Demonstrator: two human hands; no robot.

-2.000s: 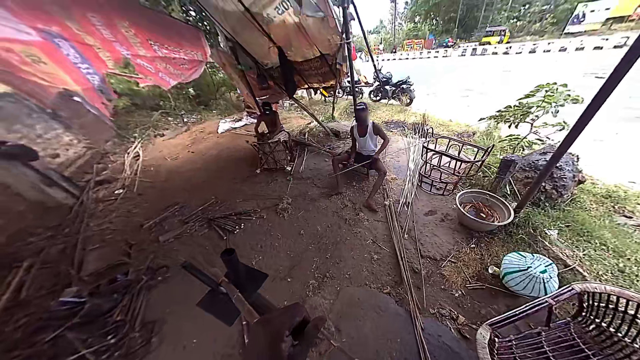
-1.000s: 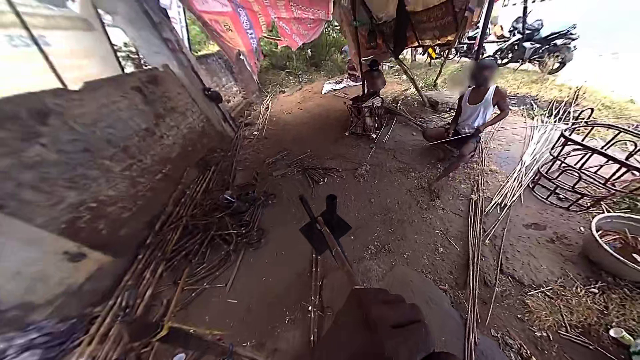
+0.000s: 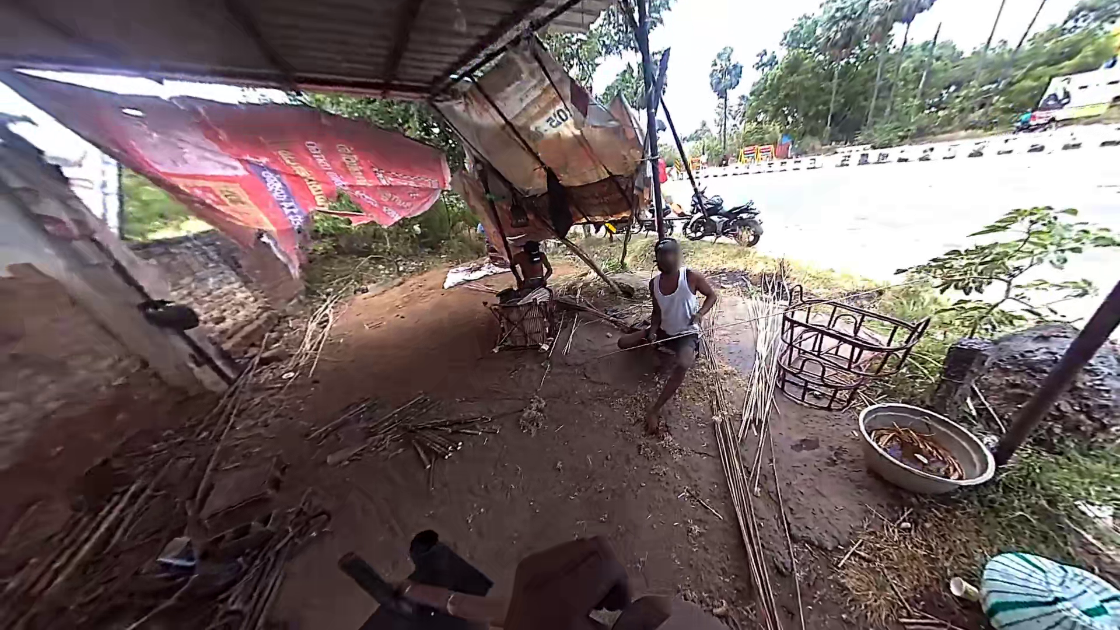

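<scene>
My right hand (image 3: 573, 582), at the bottom edge just right of the middle, is dark and blurred. It is closed around a slender stick-like piece (image 3: 429, 595) that points left. The far end of this piece is dark and thick; whether it is a tool or a piece of cane cannot be told. Just beyond it is a black object (image 3: 451, 564) with a short round tube and a flat part, cut off below. Whether my hand touches this cannot be seen. My left hand is out of view.
A person in a white vest (image 3: 676, 306) sits ahead, holding thin strips. Another sits behind a cane frame (image 3: 523, 324). Cane bundles (image 3: 420, 429) lie on the ground. At right are a curved cane frame (image 3: 822, 350), a basin (image 3: 976, 437) and a striped bundle (image 3: 1046, 595).
The view has swung left and then back right and up. My right hand keeps hold of the stick-like piece throughout. The seated person's arms have shifted around the strips.
</scene>
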